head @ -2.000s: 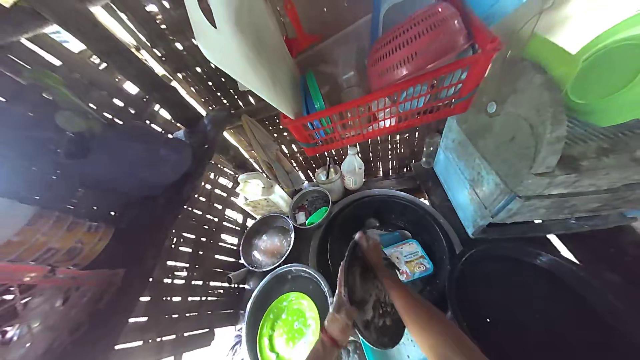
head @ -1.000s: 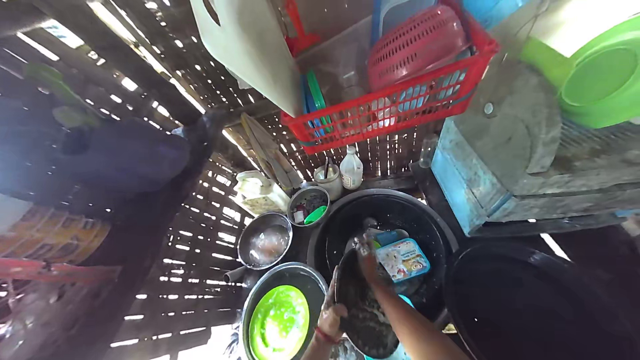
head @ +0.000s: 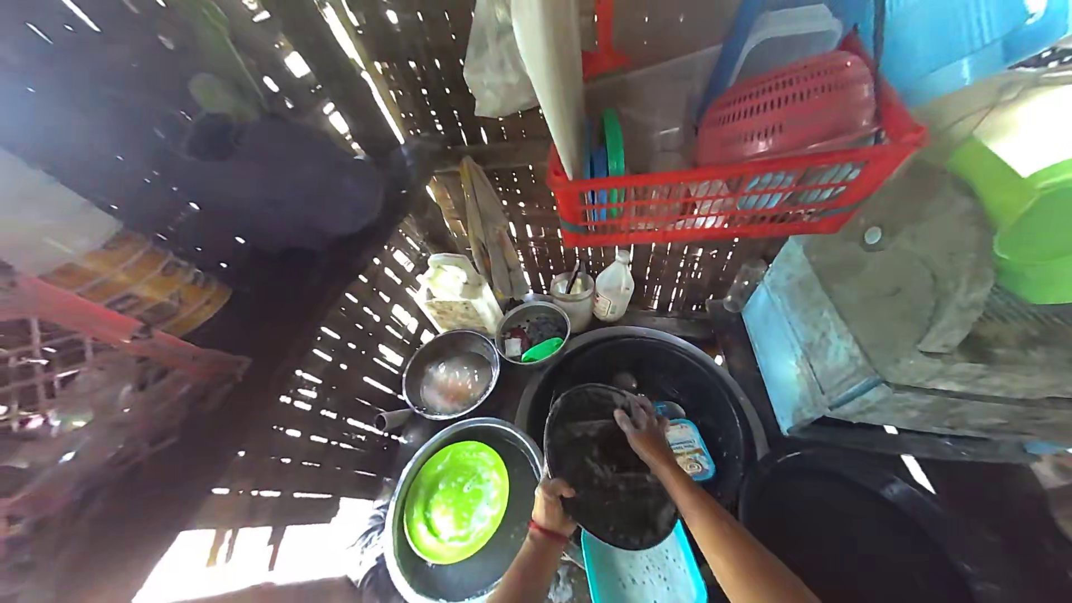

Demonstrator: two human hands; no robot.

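Observation:
A round dark pan or basin (head: pixel 615 481) is tilted over the large black tub (head: pixel 745 394). My left hand (head: pixel 553 505) grips its left rim, with a red band at the wrist. My right hand (head: pixel 645 430) lies against its upper right surface; whether it holds anything small is hidden. A plastic container lid with a blue edge (head: pixel 691 450) rests in the tub to the right of my hand. Under the pan's lower edge is a turquoise perforated tray (head: pixel 645 571). A bright green plate (head: pixel 456 501) sits in a metal basin (head: pixel 398 536) at left.
Two small metal bowls, one with liquid (head: pixel 450 374) and one holding a green item (head: pixel 543 350), stand behind. A white bottle (head: pixel 614 289) is near the slatted wall. A red basket (head: pixel 712 205) of plasticware hangs or stands above. Another black tub (head: pixel 846 536) is at right.
The dark pan has turned so that its broad face shows more fully. My right hand has shifted to the pan's upper right part, while my left hand stays at its left rim.

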